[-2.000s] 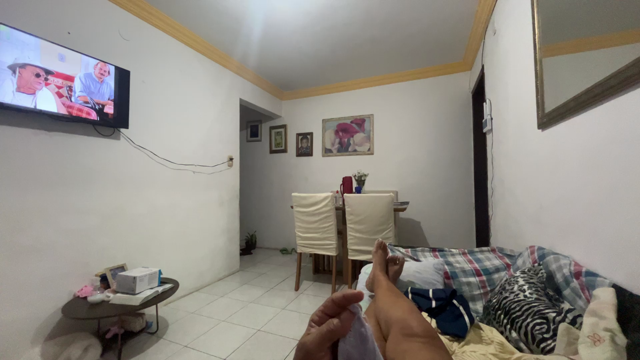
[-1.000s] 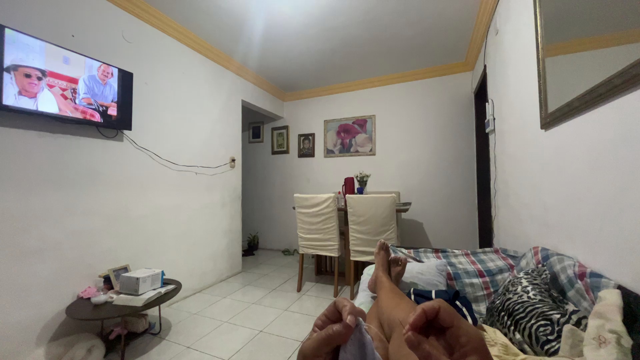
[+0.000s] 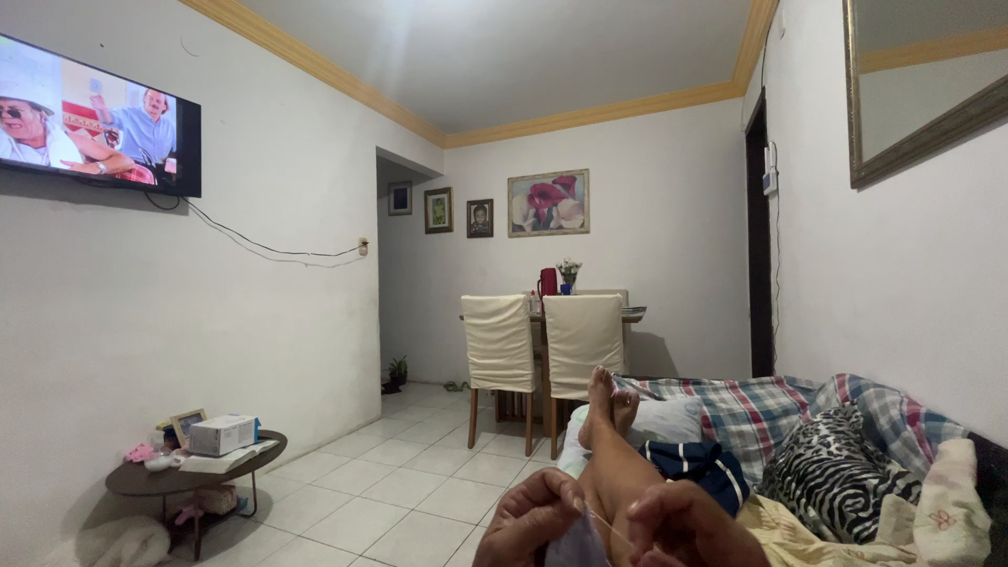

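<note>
My left hand (image 3: 531,520) pinches the top of a pale lilac cloth (image 3: 579,542) between thumb and forefinger, low in the head view. Just to its right, my right hand (image 3: 693,524) is raised with its fingers curled. A thin white thread (image 3: 605,524) runs from the cloth at my left fingertips towards my right fingers; whether they grip it is too blurred to tell. The lower part of the cloth is cut off by the frame's bottom edge. Behind the hands, my bare legs (image 3: 618,457) stretch out along the sofa.
A plaid cover (image 3: 756,405), a zebra-print pillow (image 3: 835,472) and a navy cloth with white stripes (image 3: 701,472) lie on the sofa. At left stands a small round table (image 3: 130,482) bearing a white box (image 3: 223,435). Two covered chairs (image 3: 498,342) stand at a dining table (image 3: 636,316).
My right hand, out of view two seconds ago, came in beside my left hand. The thread between the hands now shows. My left hand still holds the cloth.
</note>
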